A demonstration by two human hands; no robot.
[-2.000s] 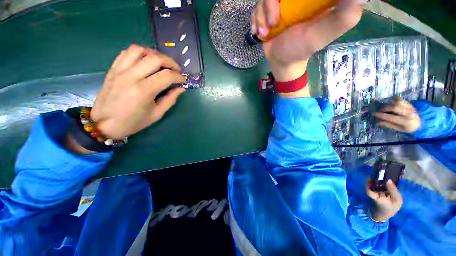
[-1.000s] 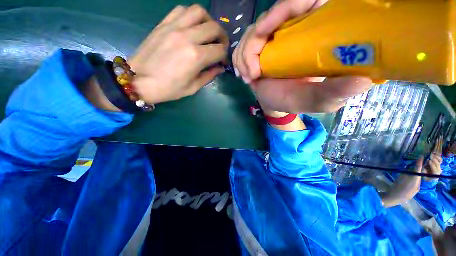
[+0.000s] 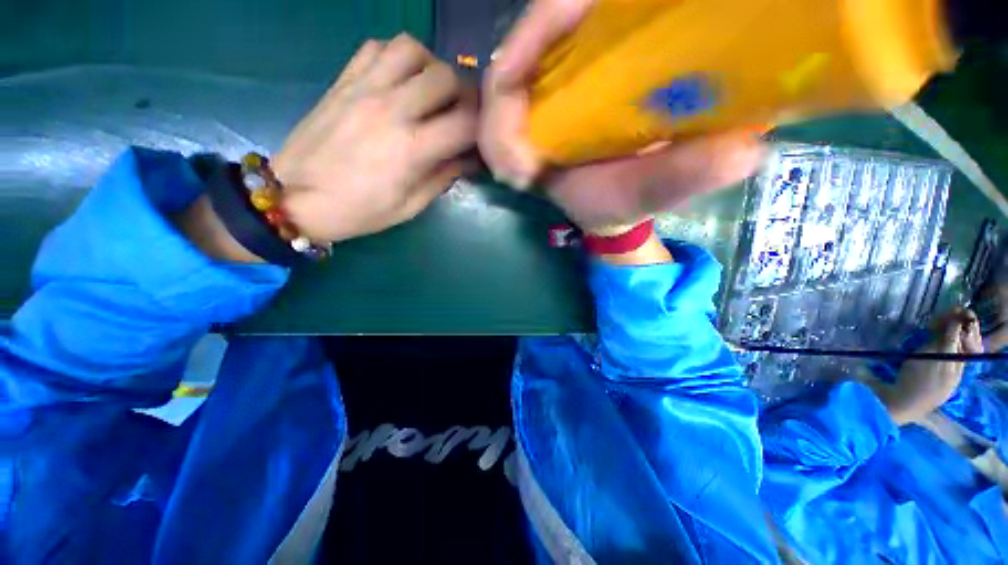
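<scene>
A black phone body (image 3: 470,31) lies on the green bench at the top centre, mostly covered by my hands. My left hand (image 3: 381,138) is at its lower end with fingers bent together; the fingertips are hidden, so I cannot tell if they pinch a part. My right hand (image 3: 619,166) is closed around the thick yellow-orange electric screwdriver (image 3: 718,72), which is somewhat blurred. Its nose and bit are hidden behind my fingers, close to my left fingertips. The screw tray is not visible.
Clear blister trays (image 3: 846,232) stand at the right of the bench. A thin black cord (image 3: 829,353) runs across the right side. Another person's hand (image 3: 934,375) and blue sleeves show at the lower right. The bench's front edge (image 3: 420,333) runs above my lap.
The screwdriver has come from the round screw tray over to the phone's lower end, and its handle has tilted since. My left hand and the phone sit farther right than at first.
</scene>
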